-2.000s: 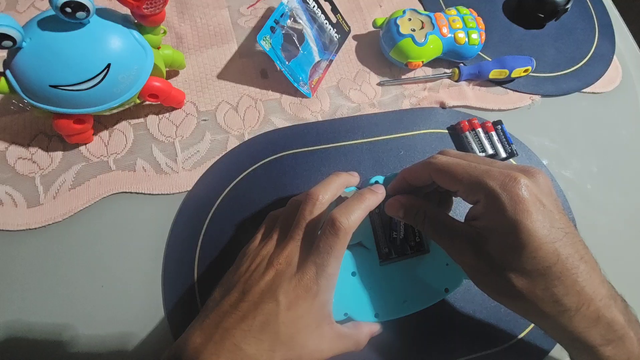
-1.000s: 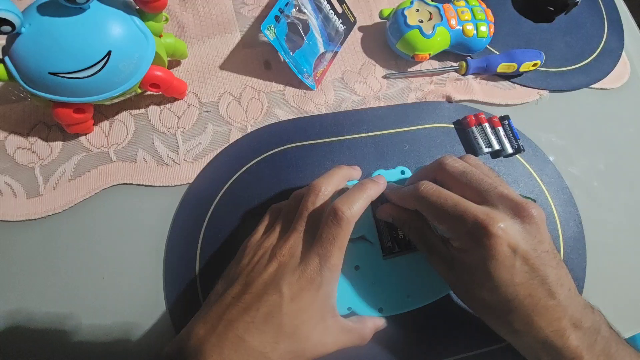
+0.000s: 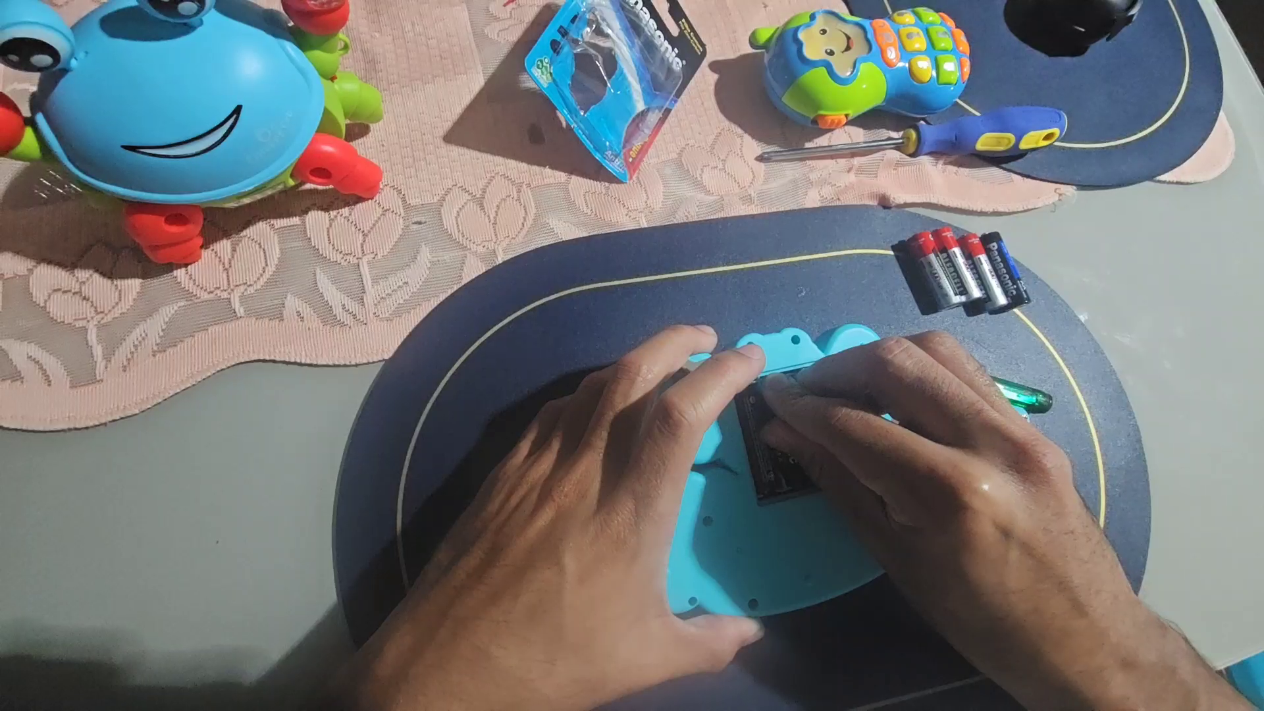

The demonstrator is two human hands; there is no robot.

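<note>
A turquoise plastic toy [image 3: 760, 563] lies on the dark blue oval placemat [image 3: 612, 267], its battery compartment [image 3: 775, 474] facing up and partly covered by my fingers. My left hand [image 3: 583, 504] grips the toy's left side, fingertips at the top edge and thumb at the bottom. My right hand [image 3: 928, 454] has thumb and fingertips pressed together at the compartment's upper end; whether they pinch something is hidden. Several AA-type batteries [image 3: 963, 272] lie side by side at the placemat's upper right. A green translucent object [image 3: 1025, 396] shows past my right knuckles.
A screwdriver [image 3: 987, 133] with a blue and yellow handle lies beyond the batteries, beside a toy phone [image 3: 859, 64]. An opened battery blister pack [image 3: 612, 89] and a blue crab toy [image 3: 188, 99] rest on the pink lace cloth [image 3: 474, 207]. A black object [image 3: 1071, 20] sits at the upper right.
Both hands stay at the toy. My right fingers have shifted slightly over the battery compartment, and the green object beside that hand shows more than before.
</note>
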